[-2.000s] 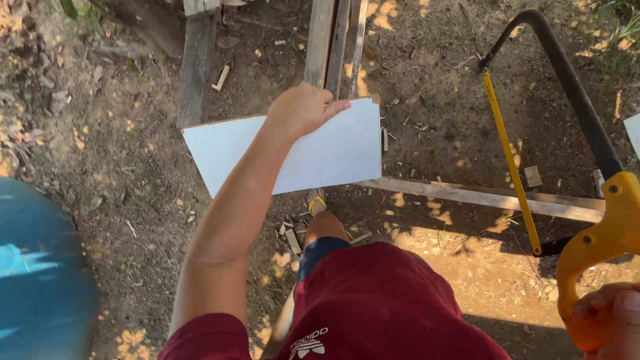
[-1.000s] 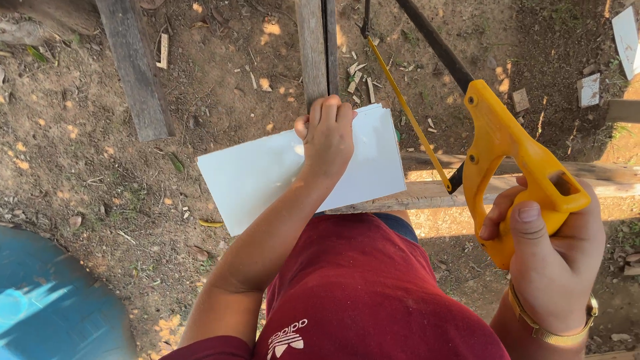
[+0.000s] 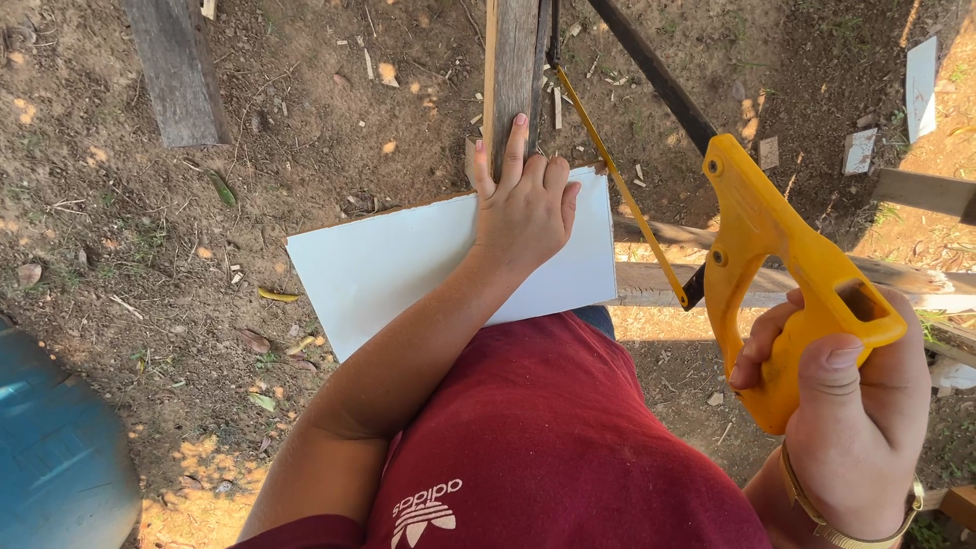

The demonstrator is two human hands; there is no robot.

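Observation:
My left hand [image 3: 526, 206] presses down with spread fingers on a white-faced board [image 3: 396, 259], its fingertips reaching onto a weathered wooden beam [image 3: 512, 76]. The board lies across the near end of that beam, close to my body, and its far edge is rough and brown. My right hand [image 3: 846, 412] is closed around the yellow handle of a hacksaw [image 3: 778, 244] with a black frame. The saw's yellow blade [image 3: 625, 191] passes by the board's right end, near its far right corner; whether it touches cannot be told.
A blue plastic container [image 3: 61, 450] stands at the lower left. A grey plank [image 3: 179, 76] is at the upper left. Wooden rails [image 3: 762, 284] run off to the right. Wood offcuts [image 3: 768, 152] and white board pieces [image 3: 921, 90] lie on the dirt ground.
My right hand with the hacksaw has come in from the far right, bringing the blade near the board. My left hand has gone from gripping the board's far edge to lying with spread fingers.

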